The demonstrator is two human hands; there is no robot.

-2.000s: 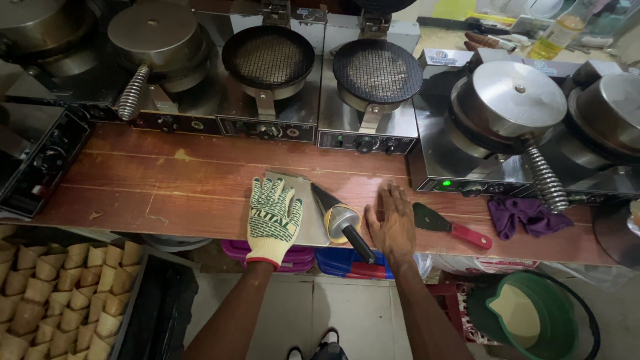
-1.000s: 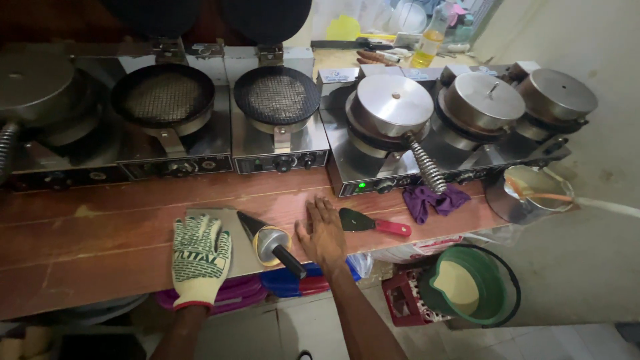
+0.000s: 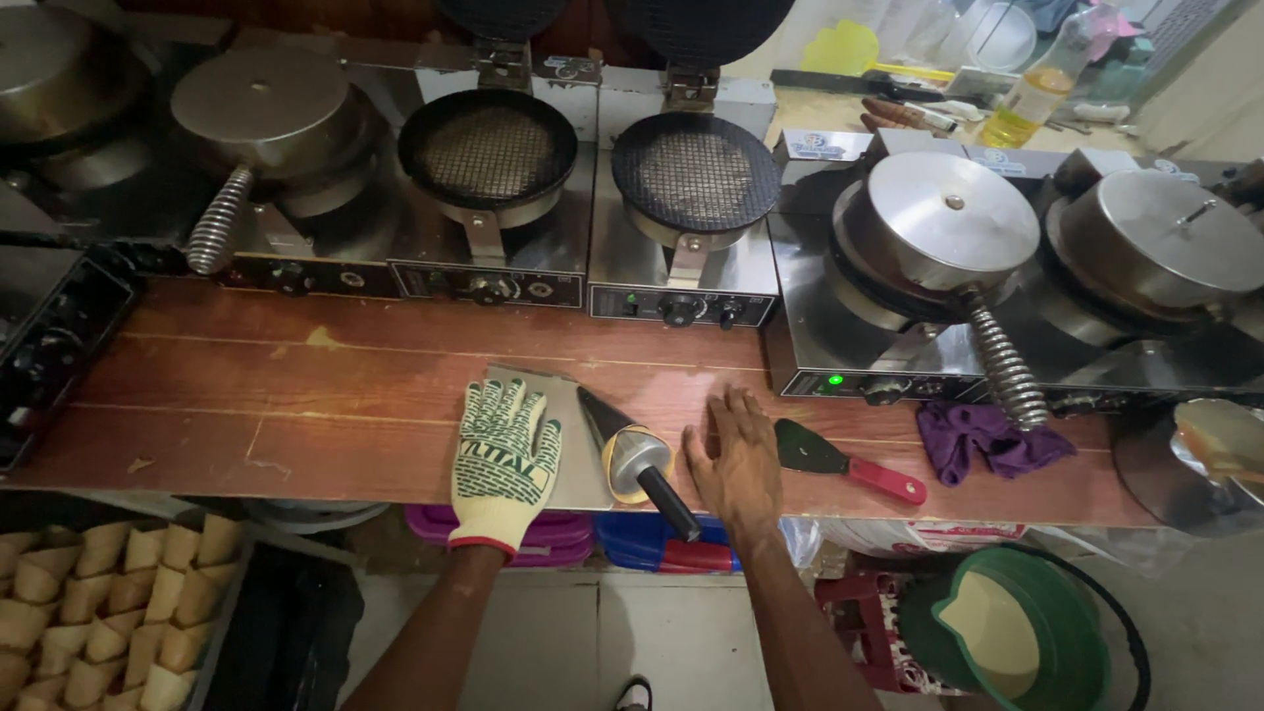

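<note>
My left hand [image 3: 506, 459], in a cream work glove with green grip print, lies flat on a thin grey sheet [image 3: 583, 464] at the counter's front edge. Right of it on the sheet rests a cone-rolling form [image 3: 647, 469] with a black handle, its black conical part pointing away and a tan rim round its metal end. My bare right hand [image 3: 736, 459] lies palm down on the wood-patterned counter [image 3: 326, 395], holding nothing. Just right of it is a scraper [image 3: 844, 459] with black blade and red handle, then a purple cloth [image 3: 987, 439].
Behind stand several waffle cone makers; two show open grid plates [image 3: 494, 148], [image 3: 696, 173]. A closed one [image 3: 953, 212] has a coil handle and green light. A pot [image 3: 1136, 474] sits at the right end. Below are a crate of rolled cones [image 3: 118, 602] and a green bucket [image 3: 1076, 622] holding pale batter.
The view swings right, then back left. Both hands stay resting on the counter beside the cone form, and no object has plainly moved.
</note>
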